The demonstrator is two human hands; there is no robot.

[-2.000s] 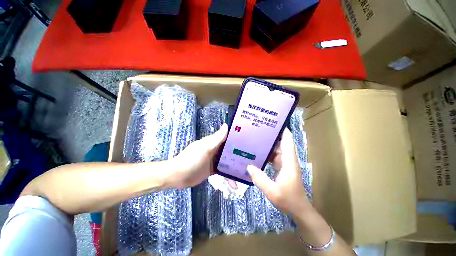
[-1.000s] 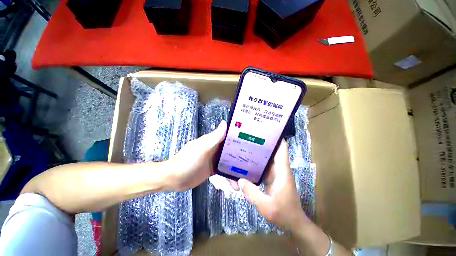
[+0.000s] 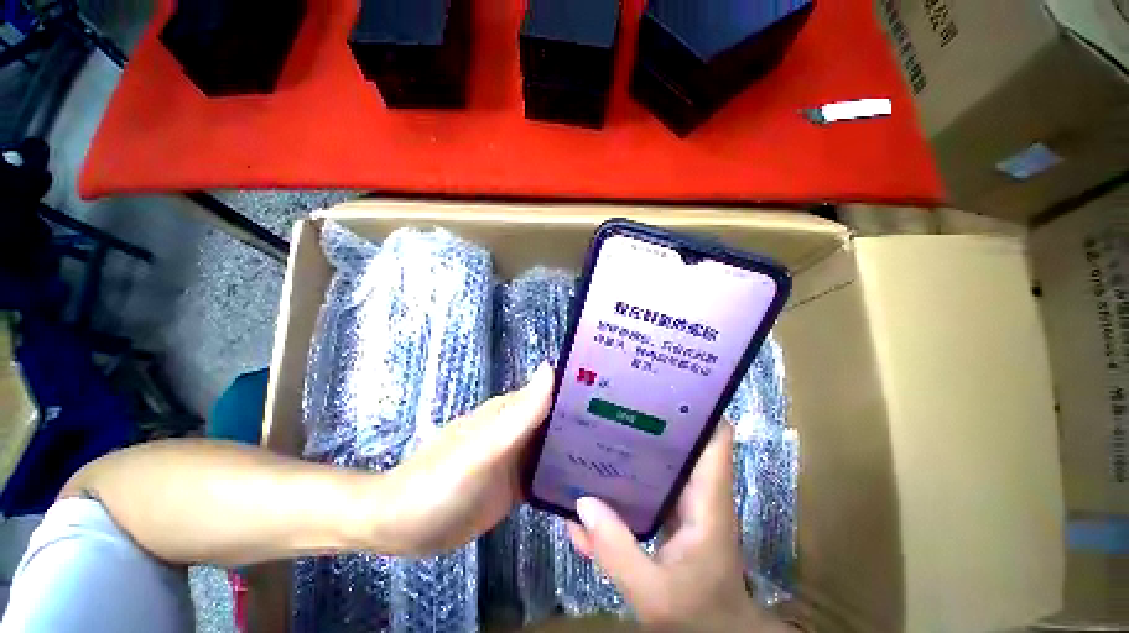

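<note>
A smartphone (image 3: pixel 650 371) in a dark case, its screen lit pinkish white with dark text and a green button, is held tilted over the open carton. My left hand (image 3: pixel 464 476) is bare and holds the phone's left edge. My right hand (image 3: pixel 669 544) is bare and holds its lower right side, with the thumb on the bottom of the screen. Below, shiny bubble-wrapped bundles (image 3: pixel 396 359) lie in the open carton (image 3: pixel 972 420). The phone and hands hide part of the bundles.
A red-covered table (image 3: pixel 495 161) stands beyond the carton, bearing several black stacks (image 3: pixel 570 62) and a small white stick with a dark end (image 3: pixel 854 110). Closed brown cartons (image 3: pixel 990 99) with dark print stand at the right. Speckled floor (image 3: pixel 229 284) shows at the left.
The phone has moved lower in the picture and looks larger, with both hands around it. My right thumb rests at the screen's bottom, lower than two seconds ago.
</note>
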